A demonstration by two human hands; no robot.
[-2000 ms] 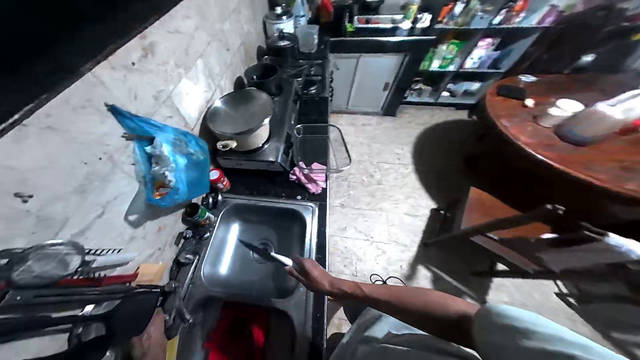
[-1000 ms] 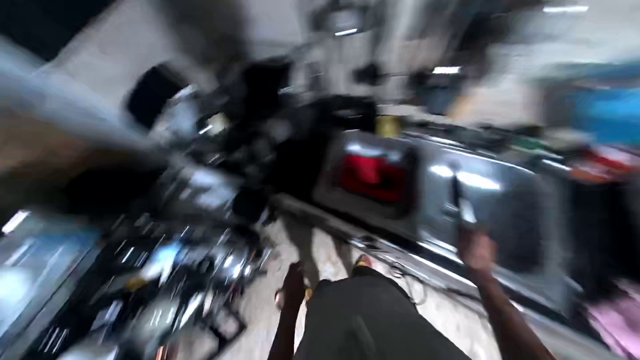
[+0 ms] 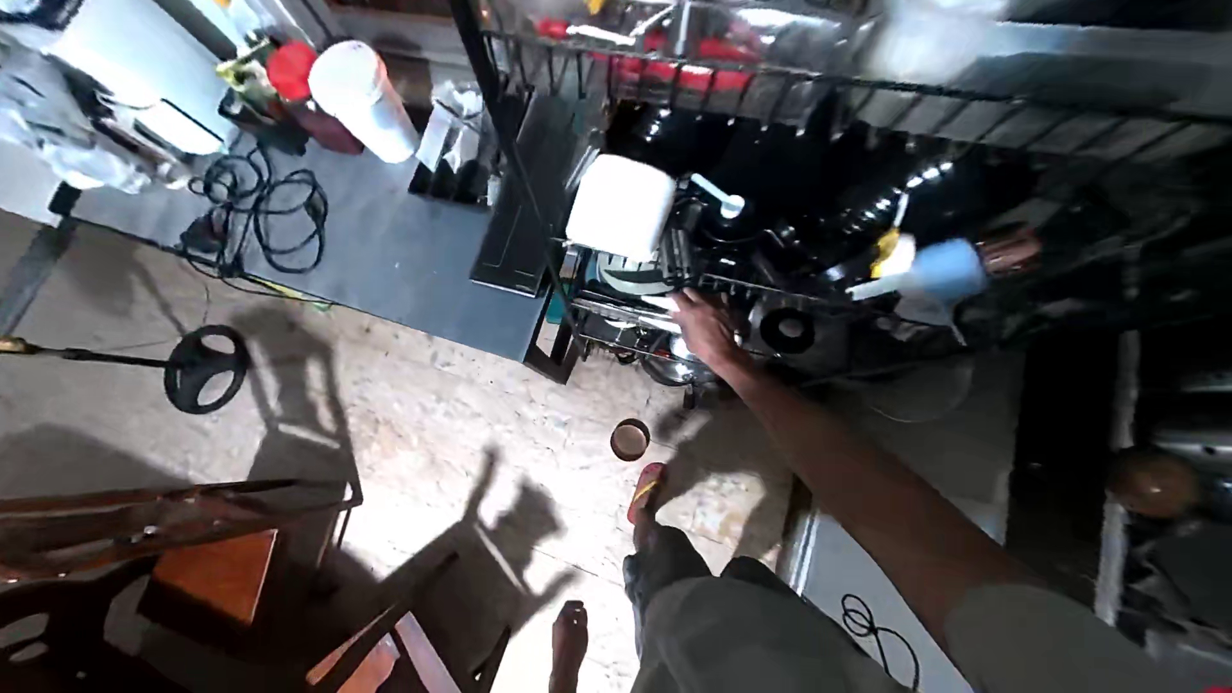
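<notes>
My right hand (image 3: 707, 329) reaches to the front of a dish rack (image 3: 616, 318) holding plates (image 3: 635, 279) and bowls. Its fingers are at the plates' edge, beside a pale narrow object; whether they grip it cannot be told. A white container (image 3: 621, 207) and dark-handled utensils (image 3: 679, 245) stand just beyond the fingertips. My left hand (image 3: 570, 626) hangs low over the floor, away from the rack and touching nothing visible; its fingers are too unclear to read. No knife can be made out.
Left of the rack, a dark counter (image 3: 404, 260) bears a coiled black cable (image 3: 265, 217) and a white cup (image 3: 361, 96). A wire shelf (image 3: 866, 96) crosses above. A round bowl-like thing (image 3: 630, 440) is on the floor near my foot. Wooden chairs (image 3: 212, 568) stand lower left.
The view has swung from the sink to the dish rack. My right hand, earlier holding a white-handled knife over the sink, is now at the rack.
</notes>
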